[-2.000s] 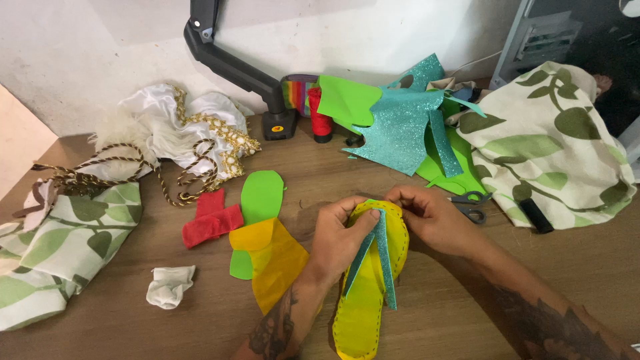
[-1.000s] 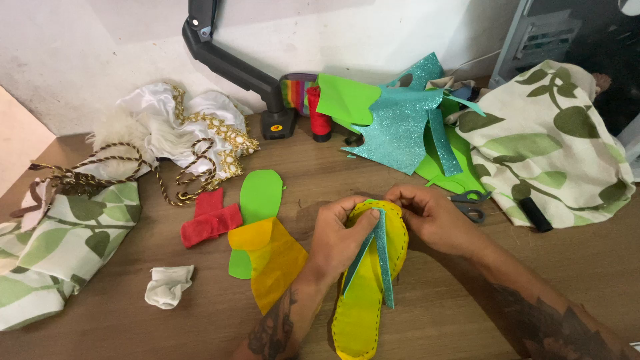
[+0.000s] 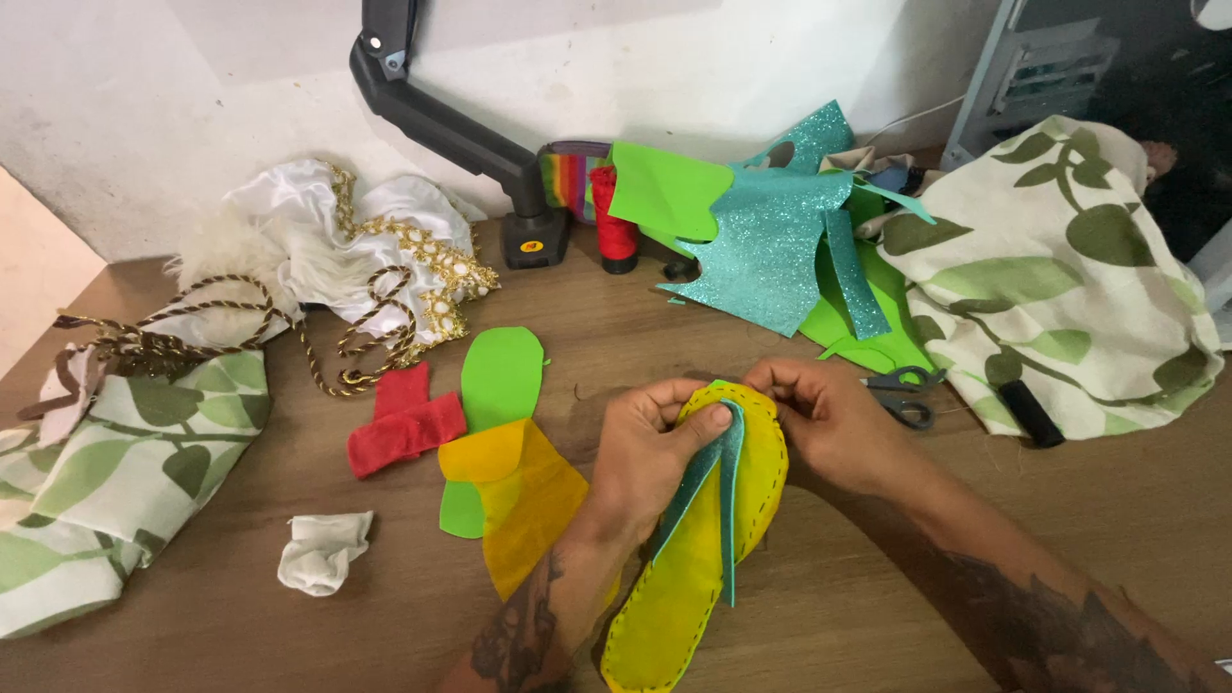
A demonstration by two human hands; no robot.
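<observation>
A yellow sole-shaped felt piece (image 3: 674, 616) with dark stitches around its edge lies slantwise at the lower centre. Two glittery teal strips (image 3: 729, 510) spread down in a V from near its top. My left hand (image 3: 650, 452) grips the upper left of the sole, its thumb pressing on the top of the strips. At the upper right edge, my right hand (image 3: 828, 419) has its thumb and fingers pinched together; whether a needle or thread is between them cannot be seen. A bit of green foam shows behind the sole's top edge.
Green foam (image 3: 502, 380), yellow felt (image 3: 529, 491), red cloth (image 3: 406, 419) and white cloth (image 3: 325, 553) lie left. Behind are a monitor arm base (image 3: 535, 241), a red thread spool (image 3: 614, 221) and glittery teal foam sheets (image 3: 760, 250). Scissors (image 3: 905, 395) and leaf-print fabric (image 3: 1049, 289) lie right.
</observation>
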